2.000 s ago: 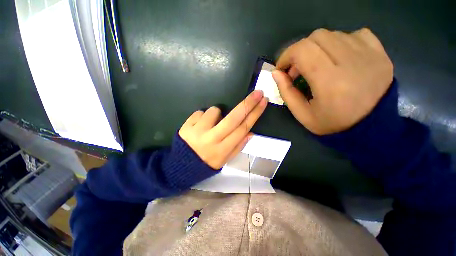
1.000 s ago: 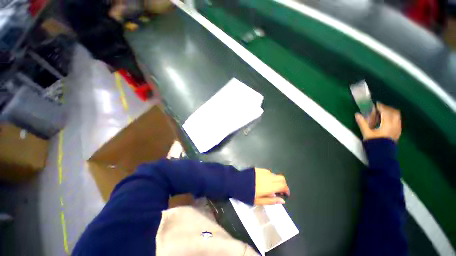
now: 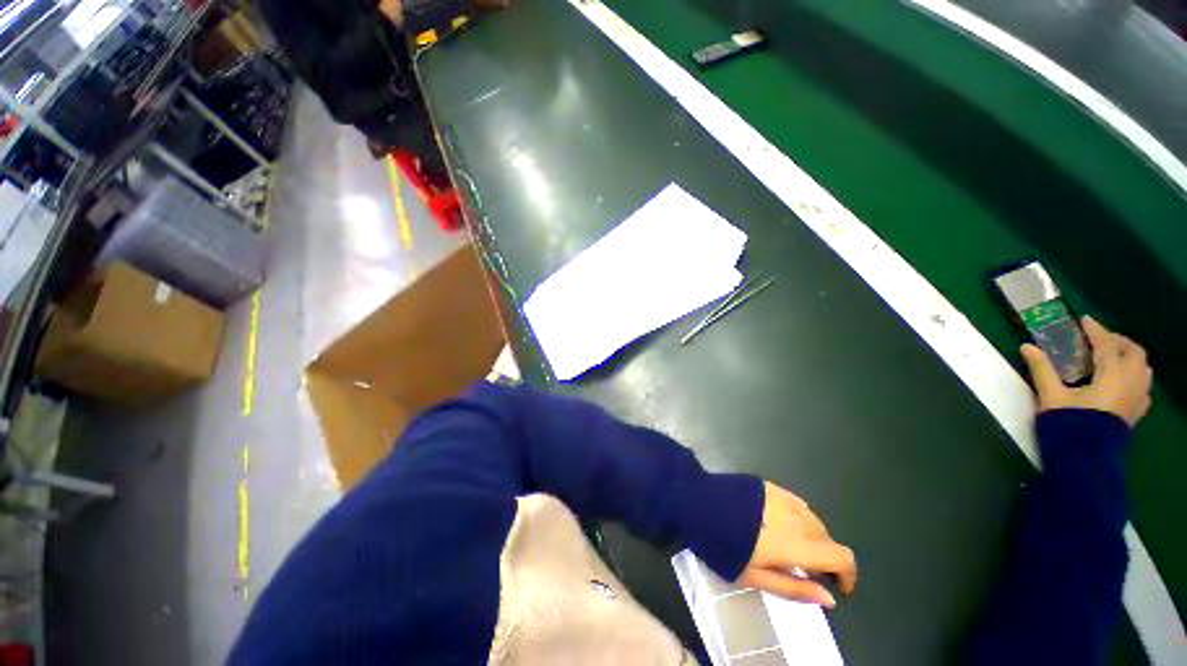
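My right hand (image 3: pixel 1100 377) is over the green conveyor at the right, thumb and fingers on the near end of a black handheld unit (image 3: pixel 1044 312). The unit shows a pale pad at its far end, a green board strip and a silvery section. My left hand (image 3: pixel 797 546) rests on the bench over a white backing sheet (image 3: pixel 749 622) with grey rectangles. Its fingers are bent; a small dark thing shows by the fingertips, and I cannot tell if it is held.
A stack of white sheets (image 3: pixel 638 280) lies on the dark green bench (image 3: pixel 898 449), tweezers (image 3: pixel 729 310) beside it. Another unit (image 3: pixel 729 48) lies farther up the conveyor (image 3: pixel 885 169). An open cardboard box (image 3: pixel 417 351) stands left of the bench. A person in dark clothes (image 3: pixel 345 59) is beyond.
The view has swung from the bench toward the conveyor. My right hand has carried the unit from in front of me onto the conveyor. My left hand has left the unit for the backing sheet.
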